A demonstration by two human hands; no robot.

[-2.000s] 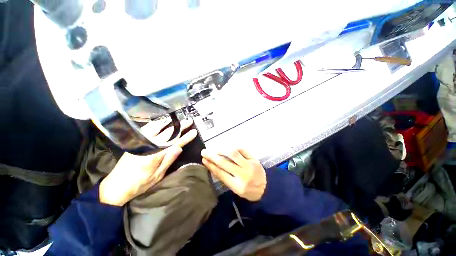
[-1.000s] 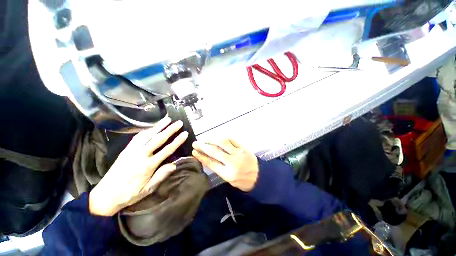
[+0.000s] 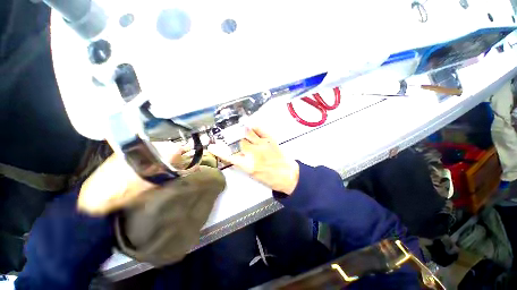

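Observation:
The brown-olive cloth point(image 3: 170, 212) lies bunched at the table's front edge, below the sewing machine head point(image 3: 187, 62). My left hand point(image 3: 116, 184) is blurred and lies on the cloth; its fingers are partly hidden behind the curved metal guard point(image 3: 139, 153), so its grip cannot be told. My right hand point(image 3: 261, 158) is just right of the presser foot point(image 3: 214, 135), fingertips close to it; whether they pinch a cloth edge cannot be told. A small dark strip shows below the right fingertips.
Red scissor handles point(image 3: 314, 107) lie right of the needle area. A tan-handled tool point(image 3: 442, 89) lies at the far right of the table point(image 3: 351, 130). Dark cloth point(image 3: 34, 113) is piled at the left. A red-orange crate point(image 3: 473, 175) and cloth piles are below right.
My left hand and the brown-olive cloth have moved left. My right hand has moved up to the presser foot. More of the table edge shows. The view has shifted, showing more of the machine head.

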